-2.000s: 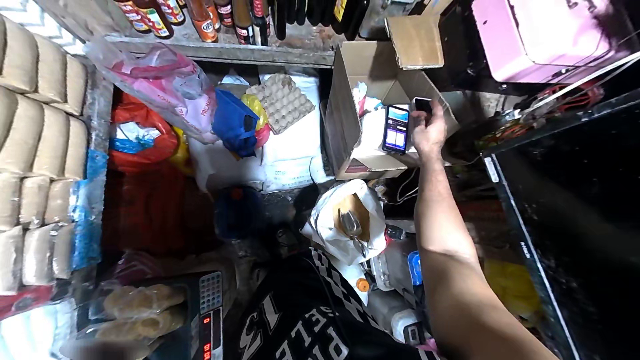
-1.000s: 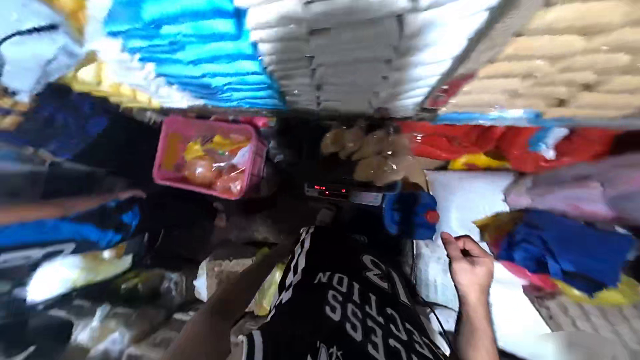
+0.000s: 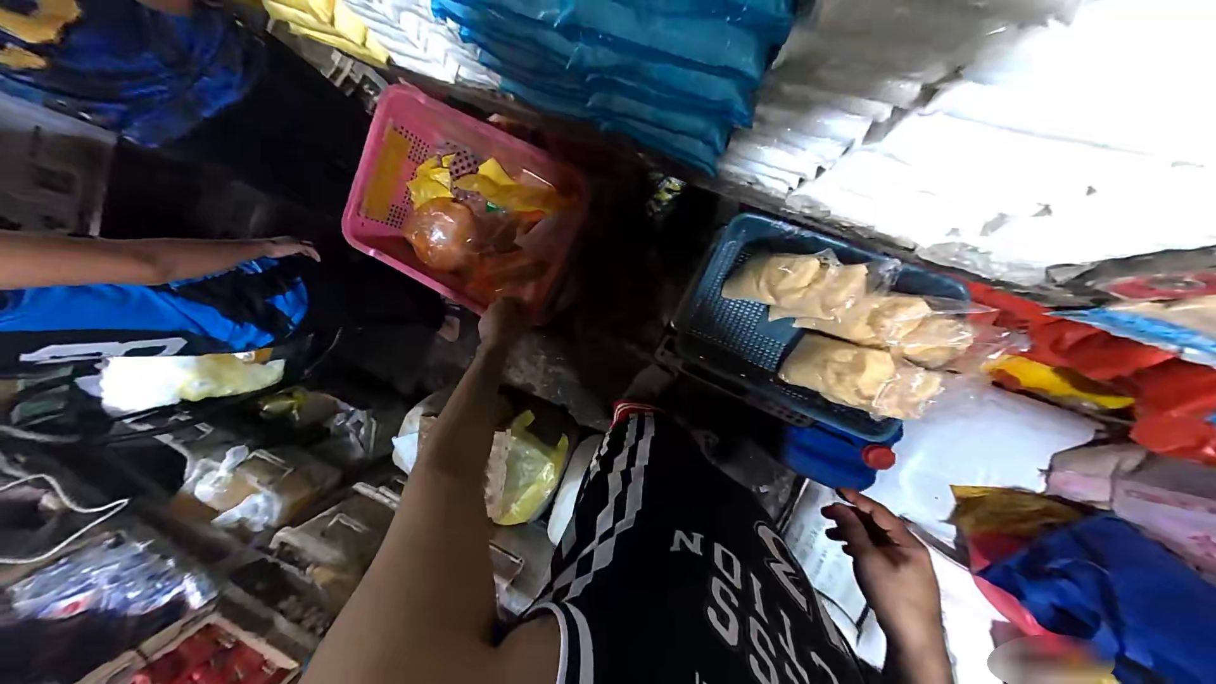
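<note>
A pink plastic basket point(image 3: 366, 204) sits at upper left, holding a tied clear bag of orange-brown contents and yellow wrappers. My left hand point(image 3: 503, 318) is closed over its near rim; the fingers are dark and partly hidden. My right hand point(image 3: 883, 546) is at lower right, empty, its fingers apart and slightly curled. Just above it is a dark blue container point(image 3: 826, 461) with a red cap. Beyond that stands a dark blue-green basket point(image 3: 731, 328), with clear bags of pale tan contents point(image 3: 855, 370) in it.
Another person's arm point(image 3: 114, 261) reaches in from the left. Stacked blue point(image 3: 646, 76) and white packs point(image 3: 1026, 142) line the top. Red bags point(image 3: 1092, 347) and a blue bag point(image 3: 1111, 579) lie at right; a yellow-green bag point(image 3: 532, 465) is beside my left arm.
The view has swung far round from the open cardboard box. My right hand held a phone two seconds ago; it is empty now. My left hand has come to the pink basket's rim.
</note>
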